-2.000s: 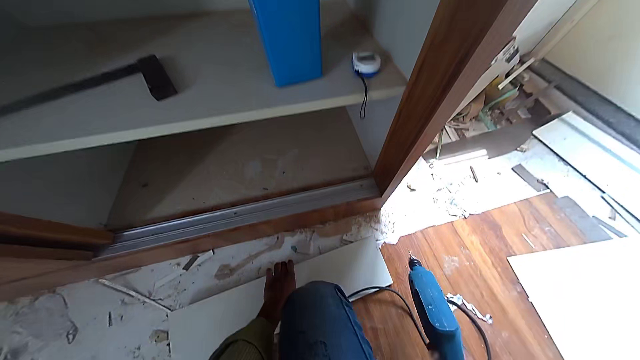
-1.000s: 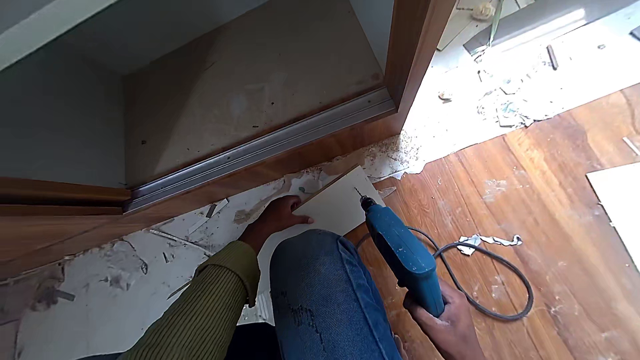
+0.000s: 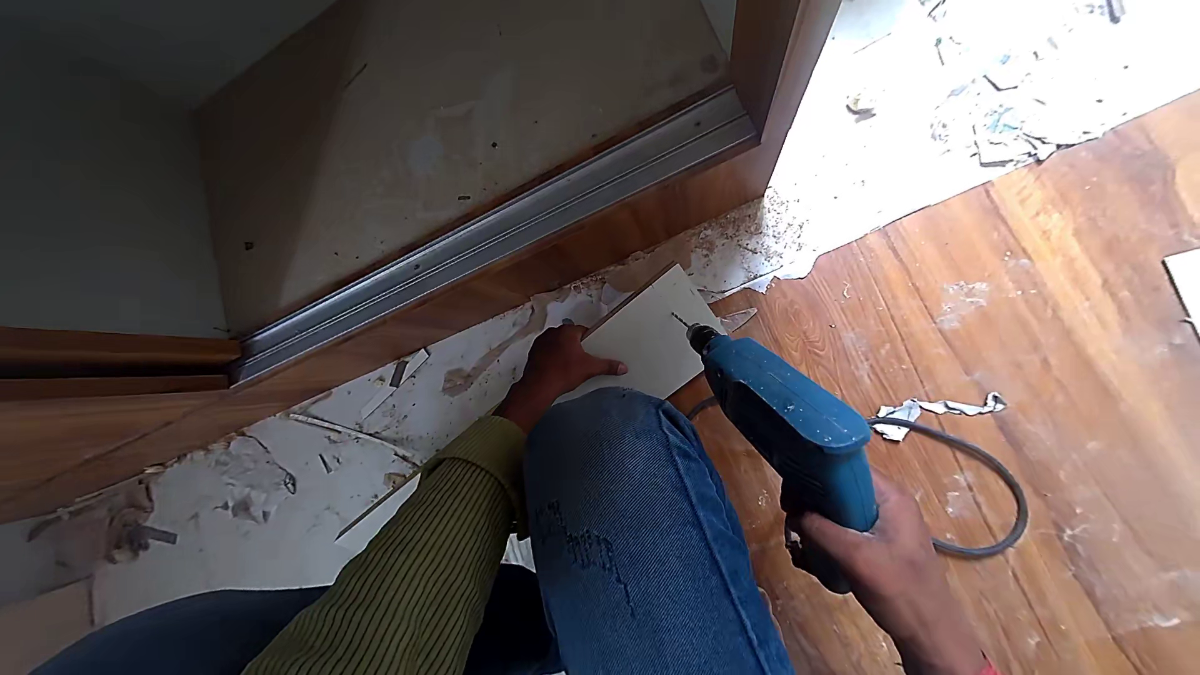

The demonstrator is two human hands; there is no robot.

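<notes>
My right hand [image 3: 886, 553] grips the handle of a blue corded power drill [image 3: 787, 403]. The drill's thin bit [image 3: 681, 320] points up and left, over the far end of a white board [image 3: 652, 333]; whether it touches the board I cannot tell. My left hand [image 3: 562, 366] holds the board's left edge, with the thumb on its top face and the other fingers partly hidden. My knee, in blue jeans [image 3: 628, 487], lies over the board and hides its nearer part.
A wooden cabinet frame [image 3: 600, 234] with a metal sliding-door track [image 3: 497, 239] runs along the far side. The drill's cord [image 3: 1008, 478] loops over the wood-patterned floor [image 3: 937, 328] beside a torn strip [image 3: 947, 406]. Debris [image 3: 1012, 122] lies at the upper right; another white board [image 3: 1186, 281] is at the right edge.
The drill lay on the floor two seconds ago; my right hand has since taken hold of it and lifted it to the board. My left hand has gone from flat on the board to holding its edge.
</notes>
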